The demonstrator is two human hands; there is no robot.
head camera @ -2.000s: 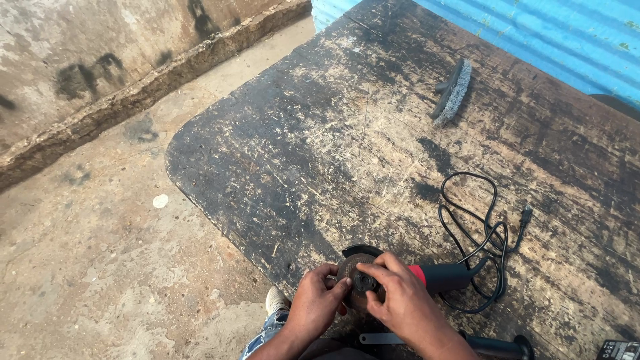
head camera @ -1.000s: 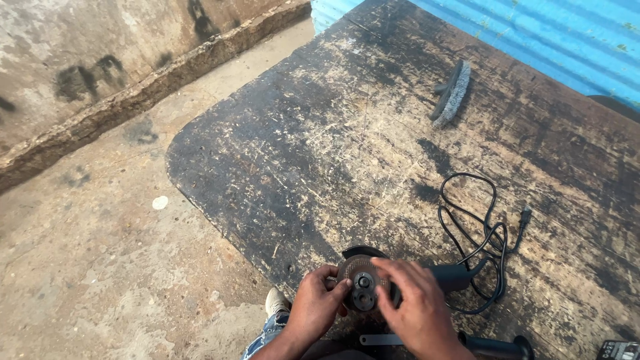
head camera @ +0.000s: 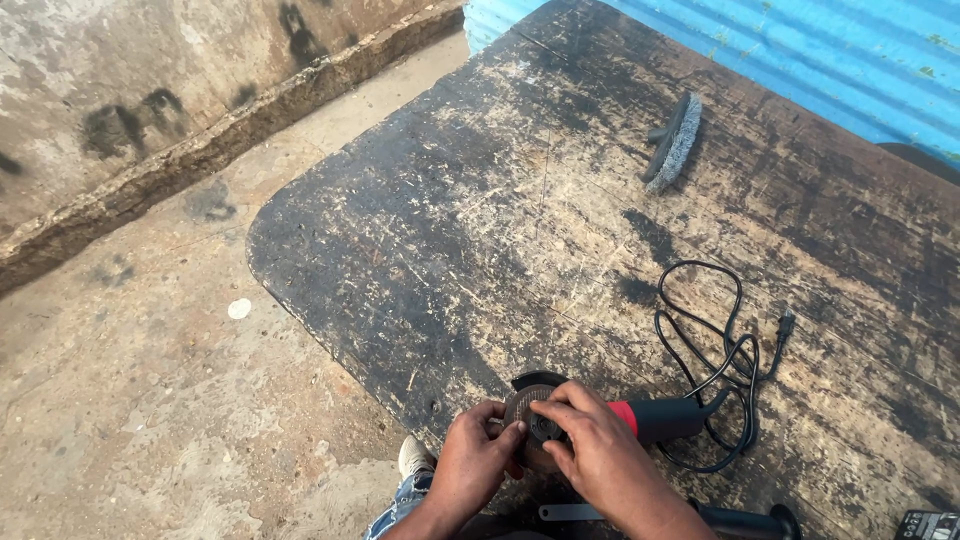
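Observation:
An angle grinder [head camera: 664,420] with a dark body and red collar lies on the worn wooden table near its front edge. A brown abrasive disc [head camera: 538,455] sits over its head, beside the black wheel guard [head camera: 538,379]. My left hand [head camera: 480,454] pinches the disc's left edge between thumb and fingers. At the disc's centre is a round dark flange nut [head camera: 544,426], with the fingers of my right hand [head camera: 592,442] curved around it. A flat metal spanner [head camera: 571,512] lies below, partly hidden by my right forearm.
The grinder's black cord [head camera: 739,352] coils at the right, its plug [head camera: 785,324] on the table. A grey-bristled brush head [head camera: 675,142] lies farther back. A black side handle [head camera: 739,521] and a dark printed box [head camera: 930,525] are at the lower right. Blue corrugated sheeting [head camera: 840,67] borders the far side.
My right hand lifted partly off the disc's centre one second ago, showing the flange nut, and its fingers are now back around the nut. My left hand has kept its grip on the disc.

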